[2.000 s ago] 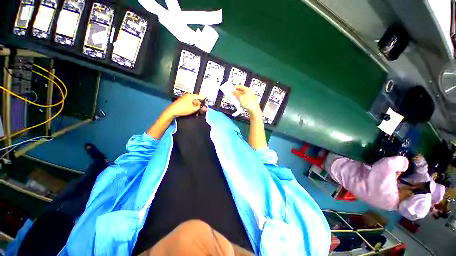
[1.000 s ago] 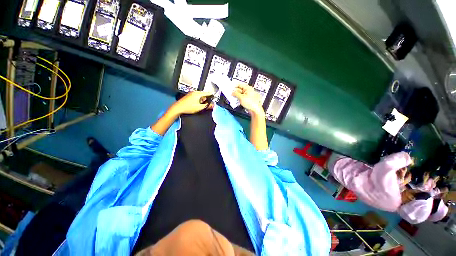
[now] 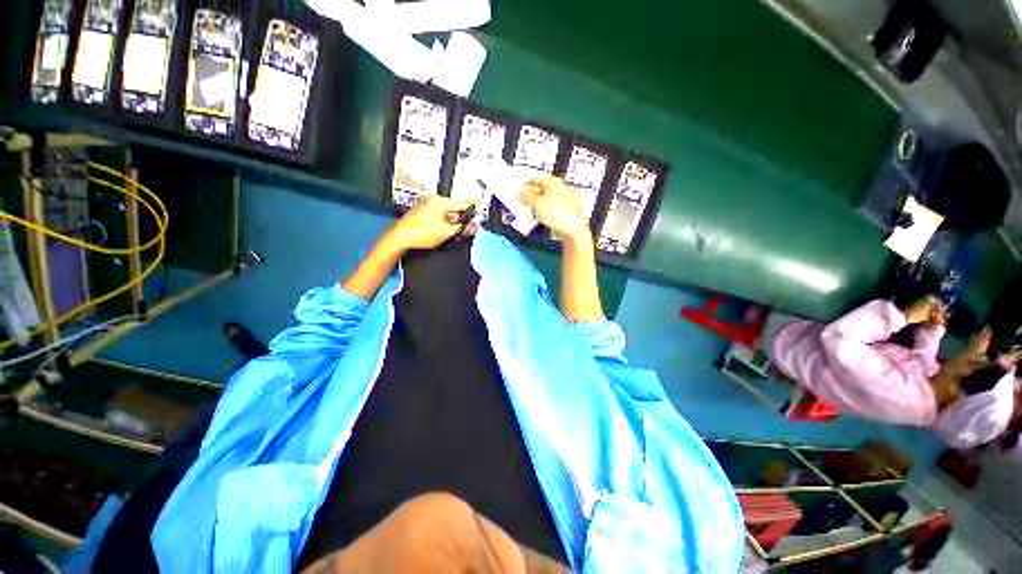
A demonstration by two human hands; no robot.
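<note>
My left hand (image 3: 431, 222) is closed on a thin dark tool, likely tweezers (image 3: 463, 213), at the bench's near edge. My right hand (image 3: 557, 207) pinches a white strip (image 3: 512, 197). The strip's far end is close to the tool tip; I cannot tell if they touch. Both are over a black tray (image 3: 448, 137) holding several phone-like units side by side. The strip and right hand partly cover the middle units. The leftmost unit (image 3: 420, 151) and rightmost unit (image 3: 625, 209) show white middles and dark circuitry. Any small piece at the tip is too small to see.
Another black tray of units (image 3: 325, 95) lies at upper left. Loose white strips (image 3: 431, 58) lie behind the trays on the green bench (image 3: 717, 191). A rack with yellow cables (image 3: 140, 252) stands at left. A person in pink (image 3: 852, 359) is at right.
The view has shifted slightly. My left hand and tool stay close to the strip, after moving nearer since the earliest frame. The strip is turned a little. The person in pink has shifted their arms.
</note>
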